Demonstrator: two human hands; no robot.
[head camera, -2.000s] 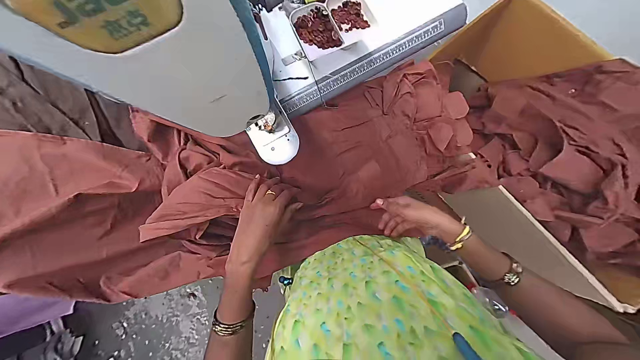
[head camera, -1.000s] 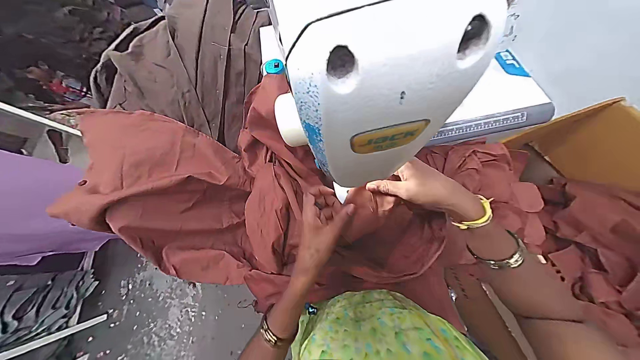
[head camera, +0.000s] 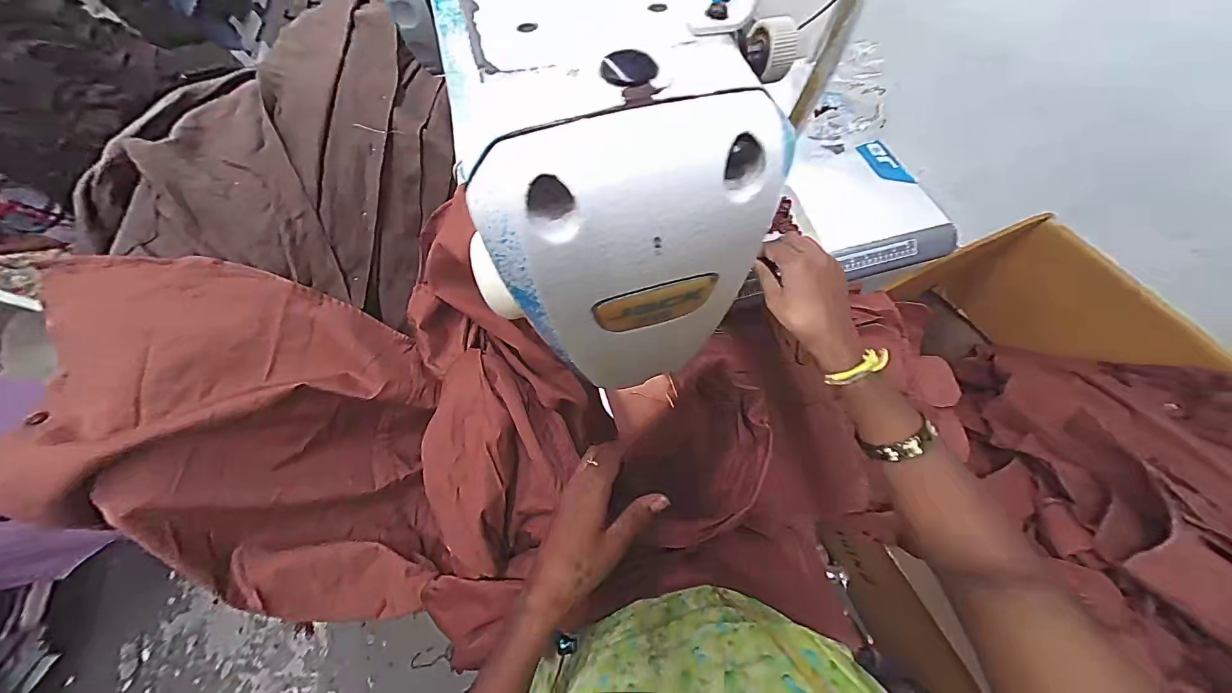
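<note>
A white Jack sewing machine (head camera: 635, 231) stands over a rust-red cloth garment (head camera: 289, 414) that spreads to both sides of it. My left hand (head camera: 587, 539) lies on the garment just below the machine's head, thumb apart from the fingers; whether it pinches cloth there is hidden. Right of the head, my right hand (head camera: 804, 289) reaches to a container of small dark red pieces (head camera: 782, 219), fingers bent over its edge. The machine partly hides the container, and whether the fingers hold a piece cannot be seen.
A white box (head camera: 890, 207) with a printed ruler scale lies behind my right hand. At the right, an open cardboard box (head camera: 1088, 289) holds more rust-red cloth (head camera: 1088, 491). Brown-grey cloth (head camera: 289, 144) is heaped at the upper left, with scraps on the floor (head camera: 221, 635) below.
My right hand has left the cloth beside the machine's needle area and moved up and right to the container. My left hand stays on the garment, its thumb now spread. The view has shifted.
</note>
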